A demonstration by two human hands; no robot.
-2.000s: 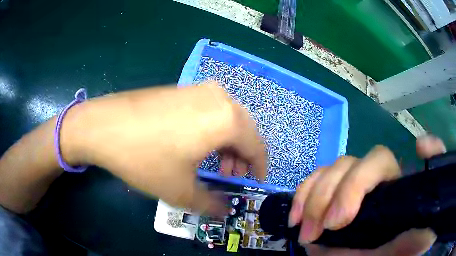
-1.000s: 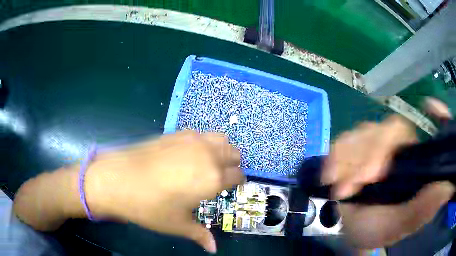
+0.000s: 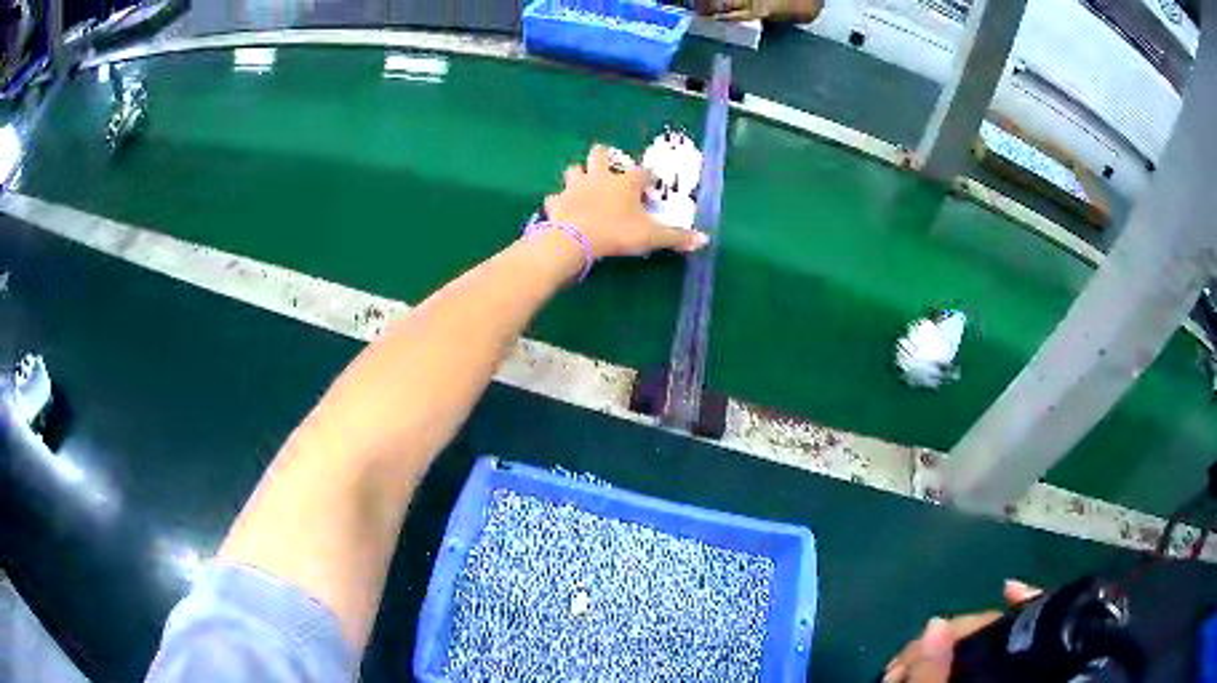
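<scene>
My left hand (image 3: 607, 207) is stretched out over the green conveyor, beside the crossbar. White socket units (image 3: 671, 167) lie at its fingers and thumb, partly covered by the hand; whether it grips one cannot be told. My right hand (image 3: 948, 647) is at the bottom right, partly cut off, around the black electric screwdriver (image 3: 1108, 624). The blue screw tray (image 3: 801, 600) lies on the dark bench, its near side cut off by the frame's edge. It is filled with tiny silver screws (image 3: 654, 587), with a small pale piece (image 3: 581, 603) among them.
The crossbar (image 3: 697, 267) spans the conveyor (image 3: 441, 174). Another white unit (image 3: 930, 350) lies right of it, a blurred one (image 3: 127, 110) far left. A unit (image 3: 30, 390) lies on the bench's left. A grey post (image 3: 1068, 360) stands right. Beyond are another blue tray (image 3: 601, 43) and a person's hand (image 3: 761, 10).
My left hand has moved from the unit in the fixture to over the conveyor. The view has shifted upward, so the tray appears lower and the fixture is out of the picture.
</scene>
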